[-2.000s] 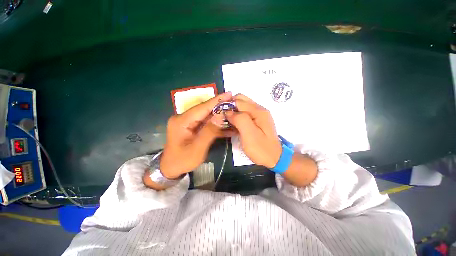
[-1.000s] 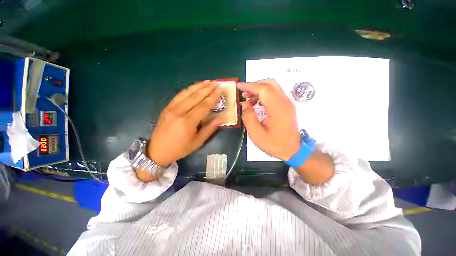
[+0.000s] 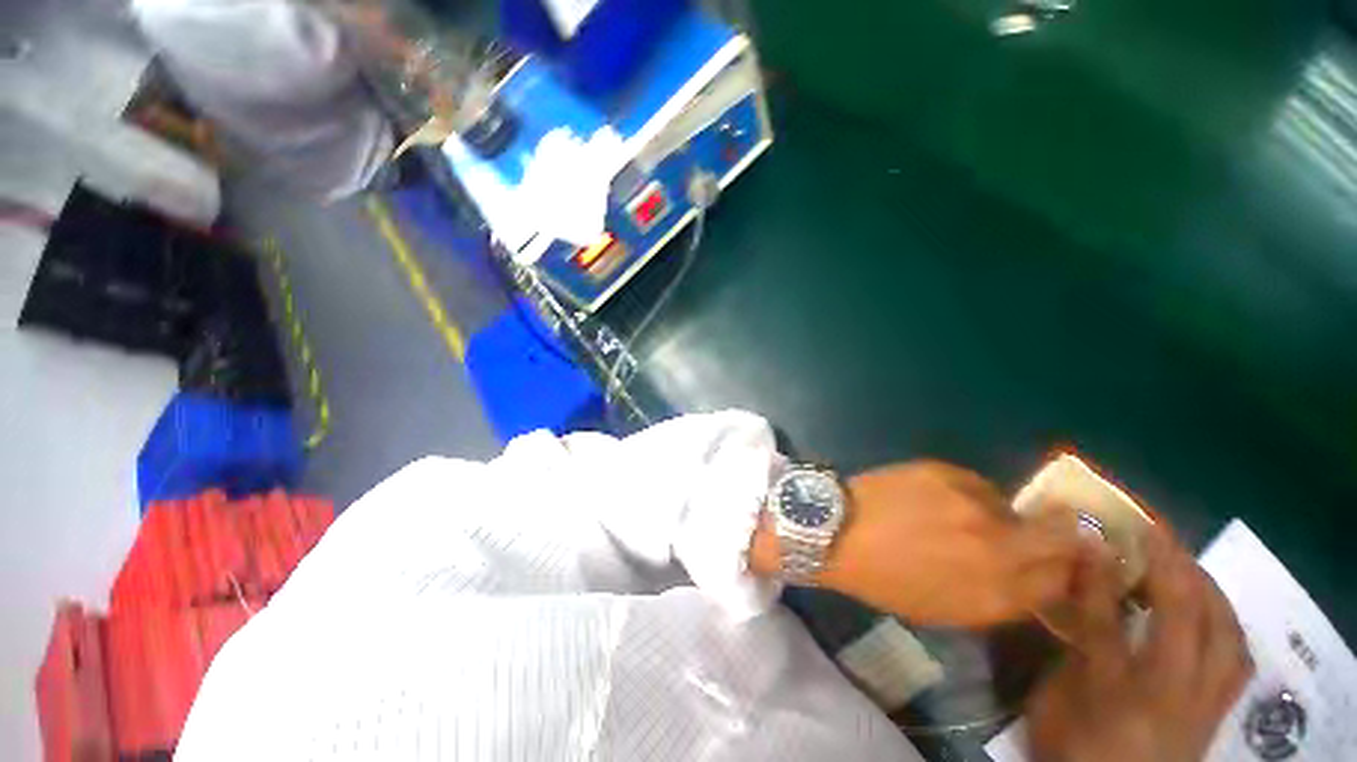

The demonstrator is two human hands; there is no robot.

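The cream pad with a red-brown rim [image 3: 1075, 484] lies at the lower right, mostly covered by my hands. A small round silver piece [image 3: 1092, 524], perhaps a watch head, shows partly on the pad between my hands. My left hand [image 3: 953, 548], with a silver wristwatch, reaches over the pad's near side, fingers bent down. My right hand [image 3: 1143, 655] is blurred and cut off by the bottom edge, its fingers meeting my left fingers at the pad. The fingertips are hidden, so any grip is unclear.
A white sheet with a dark round picture [image 3: 1274, 724] lies right of my hands. A blue control unit [image 3: 677, 186] with a white cloth [image 3: 573, 186] stands at upper centre. Red bins [image 3: 194, 610] are at lower left. Another person's sleeve [image 3: 276, 90] shows at upper left.
The view has swung left, so the pad and sheet now sit at the lower right. Both hands have come together over the pad; the right was beside it before.
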